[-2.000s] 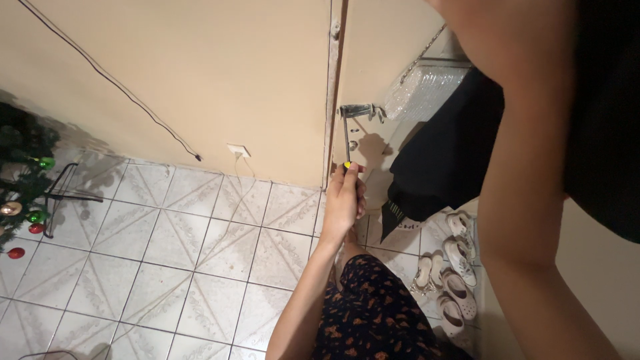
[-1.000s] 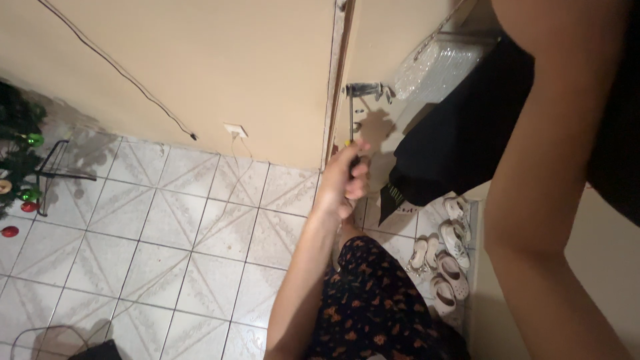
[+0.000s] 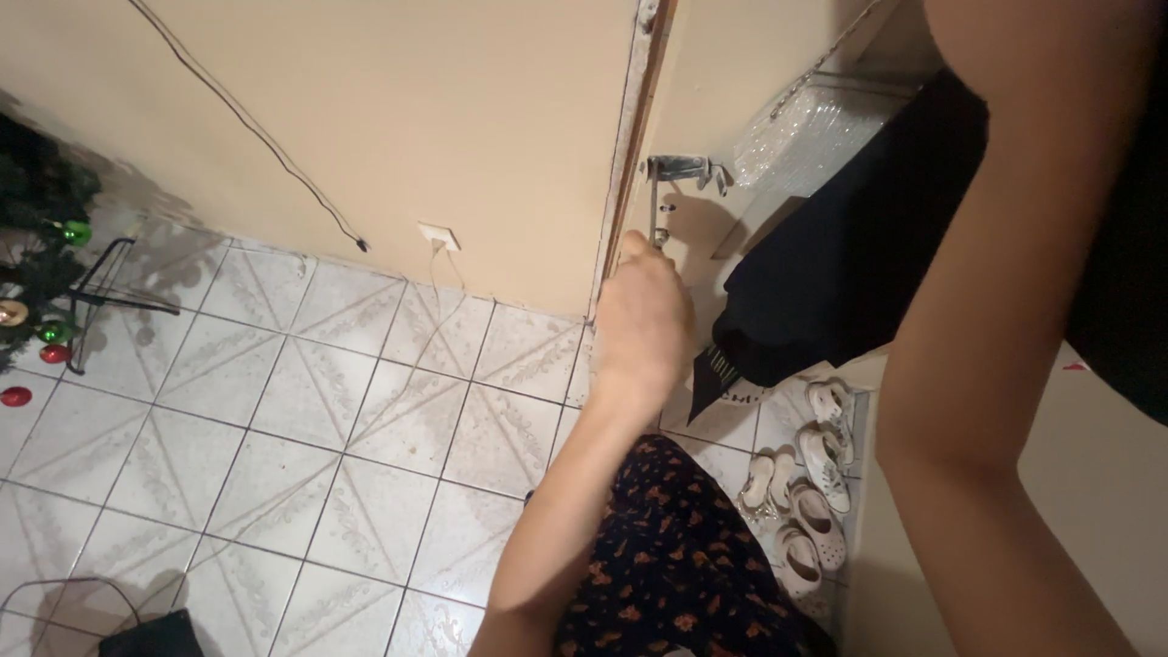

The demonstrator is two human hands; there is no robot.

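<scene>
My left hand [image 3: 643,306] is closed around the handle of what looks like a screwdriver [image 3: 653,205]; the fist hides the handle. Its thin metal shaft runs up from the fist to a metal slide-bolt latch [image 3: 680,169] on the cream door, near the door's edge. Just below the latch, beside the shaft, small dark holes or fittings [image 3: 666,208] show in the door. My right arm rises along the right side of the view, and its hand is out of sight past the top edge. Black cloth hangs between the arm and the latch.
Several shoes [image 3: 812,520] stand on the tiled floor at lower right. A wall outlet [image 3: 440,236] and a hanging cable [image 3: 265,137] are on the wall to the left. An artificial Christmas tree [image 3: 41,265] with baubles is at far left, and a dark object [image 3: 153,636] lies at lower left.
My left hand has turned on the tool: the yellow part of the handle that showed earlier is now hidden by the fist. The shaft remains at the latch. The view has shifted a little.
</scene>
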